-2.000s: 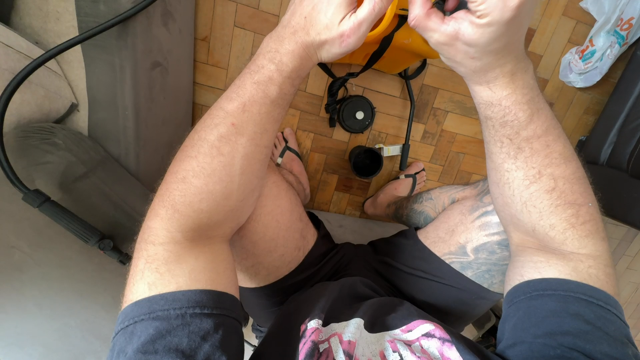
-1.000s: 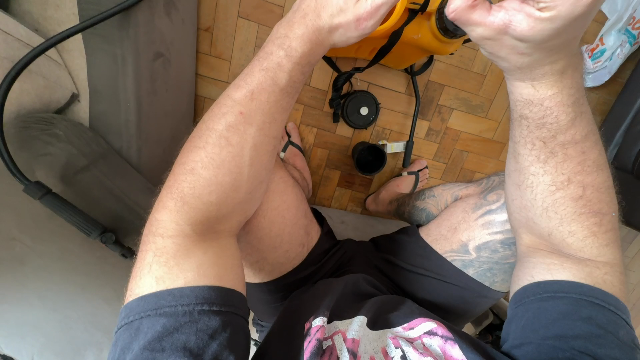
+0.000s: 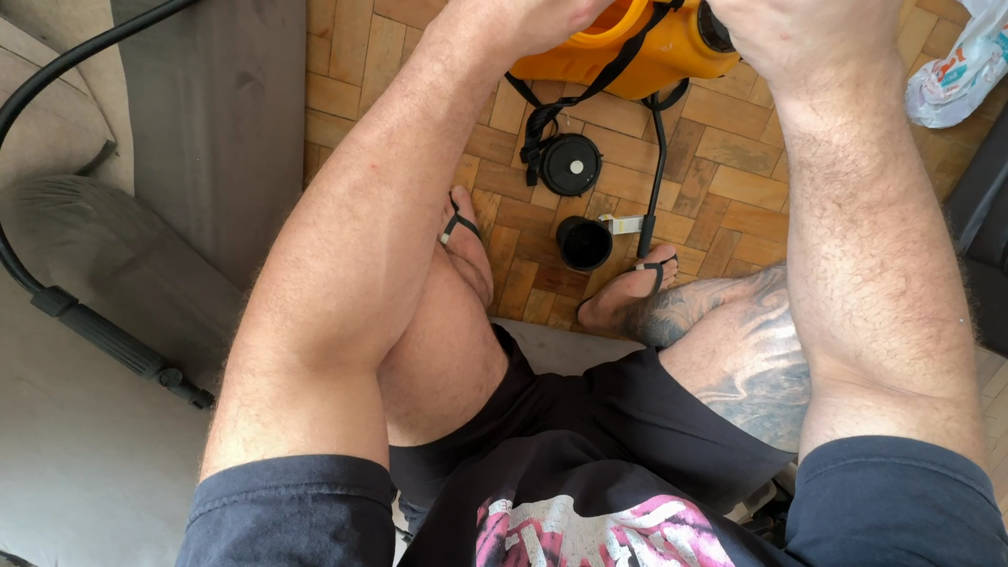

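At the top edge of the head view, an orange plastic sprayer tank point(image 3: 630, 67) with black straps stands on the floor. My left hand point(image 3: 551, 20) is at the tank's left side, its fingers cut off by the frame. My right hand point(image 3: 795, 27) is beside the black fitting point(image 3: 715, 27) at the tank's right end; its fingers are mostly out of frame, so its grip cannot be told. Below the tank lie a round black cap point(image 3: 571, 164) and a black cup point(image 3: 584, 243) with a small white labelled piece point(image 3: 626, 224) next to it.
A black hose point(image 3: 660, 157) runs from the tank down to my right foot. On the grey sofa point(image 3: 94, 441) at left rests a black spray handle point(image 3: 110, 339) with its hose. A plastic bag point(image 3: 953, 83) is at upper right, above a black padded object point(image 3: 980, 197).
More of the orange tank shows than two seconds ago. My right hand has moved outward to the right, with the tank's black fitting now visible beside it.
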